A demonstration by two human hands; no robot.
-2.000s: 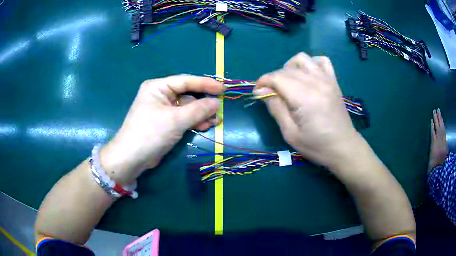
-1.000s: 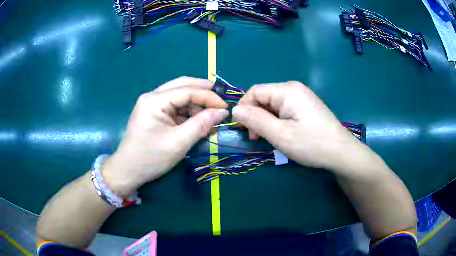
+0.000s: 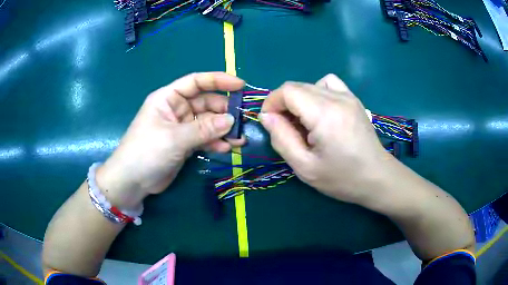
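A black connector housing is upright between the fingers and thumb of my left hand. Coloured wires run from its right side toward my right hand, whose thumb and fingertip pinch a thin yellow wire close to the housing. The wire's tip is too small to tell. The bundle passes behind my right hand and shows again on its right, ending at a far-end connector. A second wire harness lies below my hands, with a black connector at its left end and loose wire ends beside it.
A harness pile lies at the far side, cut off by the top edge. A side pile of harnesses lies at far right, near a white-blue sheet. Yellow tape crosses the green tabletop. A pink-edged card is at the near edge.
The housing, largely hidden before, now shows upright in my left hand. My right hand moved left to the housing, then slightly away from it. The other person's hand at the right edge is gone.
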